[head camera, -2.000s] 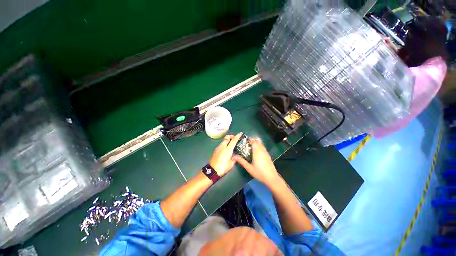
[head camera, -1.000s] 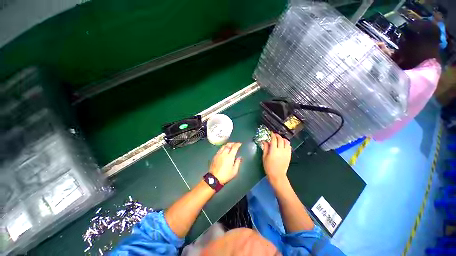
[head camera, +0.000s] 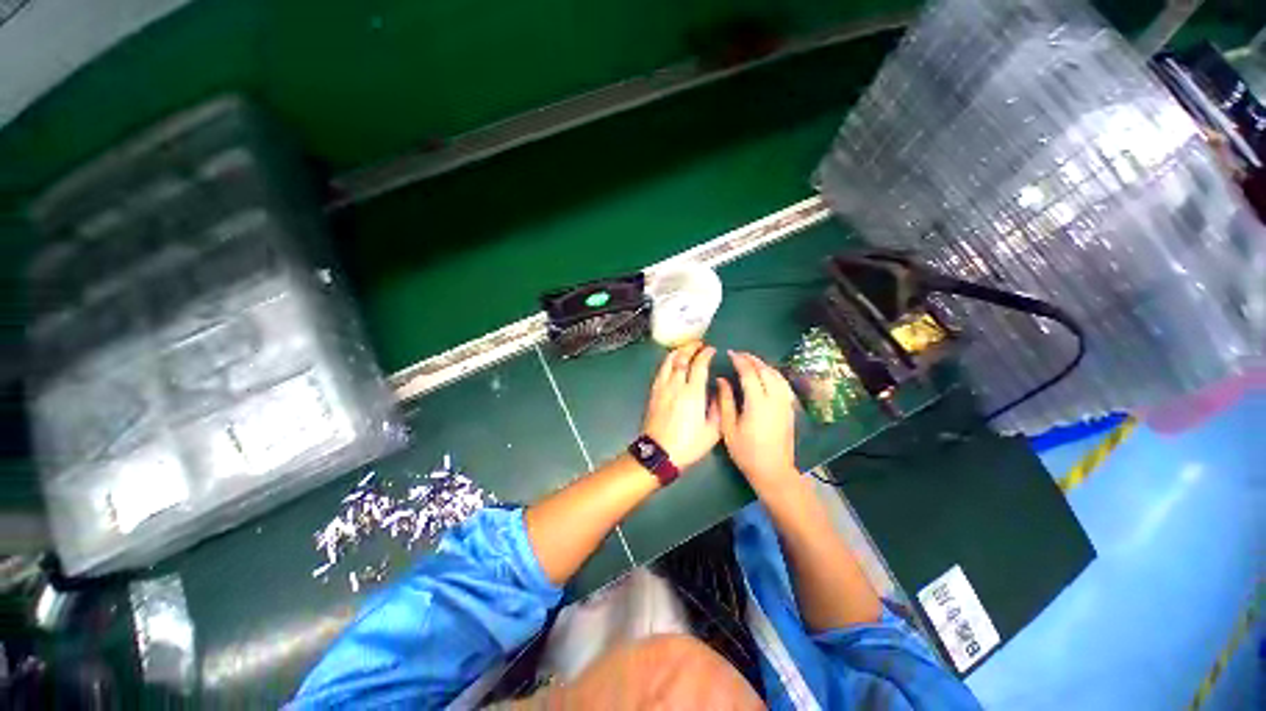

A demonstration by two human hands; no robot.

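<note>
My left hand [head camera: 683, 410], with a dark red band at the wrist, is over the green mat just below the white tub [head camera: 686, 303]. My right hand [head camera: 760, 428] is close beside it, their thumbs near each other. A small dark patch shows between the fingers; I cannot tell if it is an object or a gap. A board stack [head camera: 823, 375], green and silvery, lies right of my right hand, next to the black soldering iron stand [head camera: 868, 327] with its yellow-gold patch. A component pile [head camera: 403, 514] lies scattered left of my left forearm.
Clear blister trays are stacked at left [head camera: 208, 361] and right [head camera: 1027, 167]. A small black fan [head camera: 597, 317] stands left of the tub. A dark panel with a white label [head camera: 958, 618] is at the right bench edge. A clear bag [head camera: 163, 632] lies far left. Pink clothing shows far right.
The board stack was between both hands, then under my right hand by the stand. My right hand has left it and moved beside my left hand. The camera view has shifted.
</note>
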